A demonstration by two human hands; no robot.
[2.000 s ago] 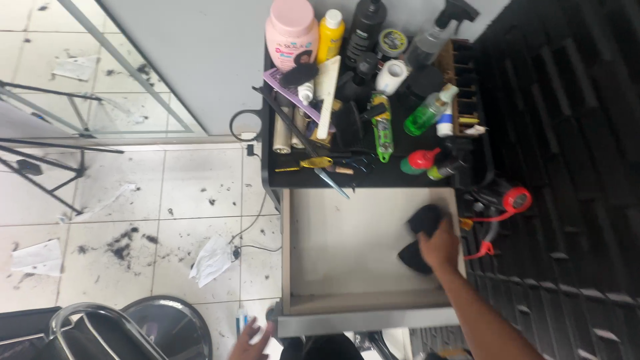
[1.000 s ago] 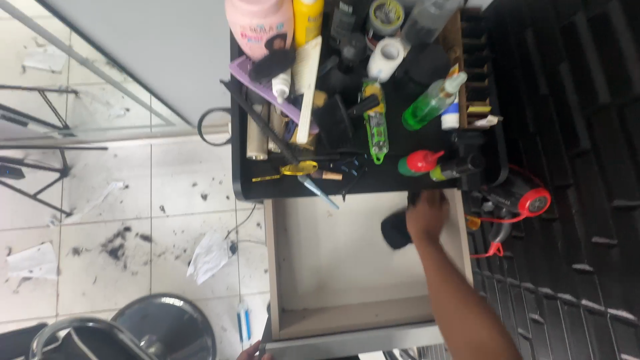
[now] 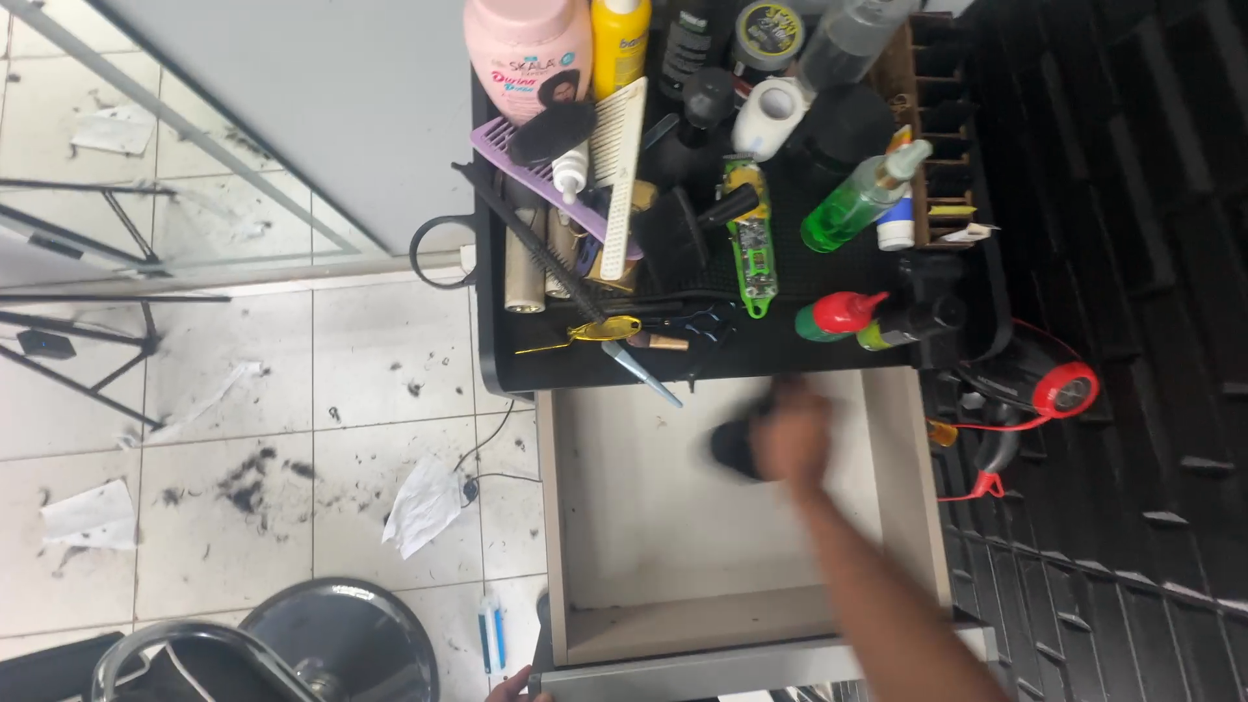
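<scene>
Blurred by motion, my right hand [image 3: 795,439] is inside the pulled-out drawer [image 3: 702,546], near its back. It grips a soft-looking black object [image 3: 738,446], whose exact kind I cannot tell. Only a few fingers of my left hand [image 3: 512,685] show, at the drawer's front left corner; the rest is cut off by the frame's lower edge, and whether they grip the drawer is unclear. Just behind the drawer, the black tray top [image 3: 546,369] holds a purple comb [image 3: 507,156], a white comb [image 3: 624,175], a green hair clipper [image 3: 753,239] and a blue-handled brush [image 3: 643,373].
Bottles, among them a pink one [image 3: 531,58] and a green spray bottle [image 3: 858,203], crowd the tray. A black-and-red hair dryer [image 3: 1048,385] hangs at its right, by the black textured wall. Left are a round chair base [image 3: 341,634], white paper [image 3: 426,507] and hair clippings on the tiles.
My right hand with the black object has shifted about within the drawer and is now further left than a second ago. My left hand, more visible two seconds ago, now shows only fingers.
</scene>
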